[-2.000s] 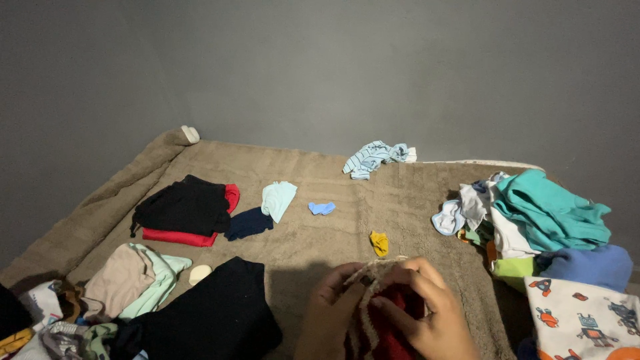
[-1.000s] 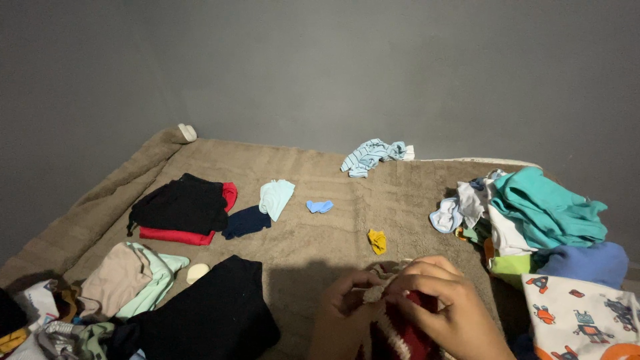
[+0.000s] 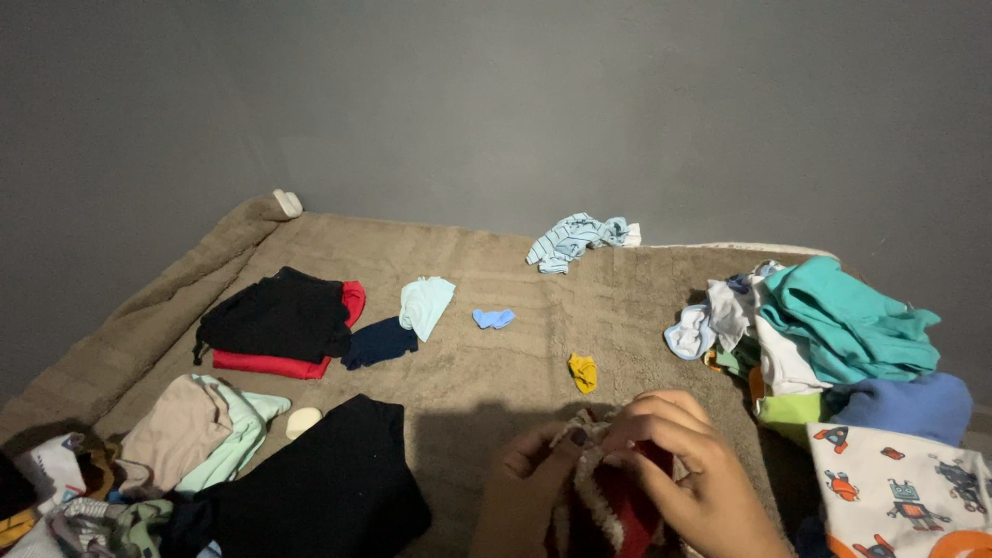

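Observation:
A dark red garment (image 3: 647,496) with cream fleecy trim is held up between both my hands at the bottom centre. My left hand (image 3: 535,473) pinches its trimmed edge between thumb and fingers. On the other side, my right hand (image 3: 682,457) grips the same edge with bent fingers. Just beyond them lies a small mustard-yellow sock-like cloth (image 3: 583,373). Farther off are a small blue cloth piece (image 3: 494,318) and a pale mint cloth (image 3: 426,304). The lower part of the red garment runs out of view.
Black (image 3: 275,318), red (image 3: 271,364) and navy (image 3: 381,343) clothes lie left on the brown fleece blanket (image 3: 480,364). Black trousers-like cloth (image 3: 325,488) and a mixed heap fill the near left. A teal garment (image 3: 852,318) tops the right pile; a striped garment (image 3: 573,240) lies by the wall.
My fingers have shifted along the trimmed edge of the red garment, and its hanging folds have changed shape. The surrounding clothes have stayed in place.

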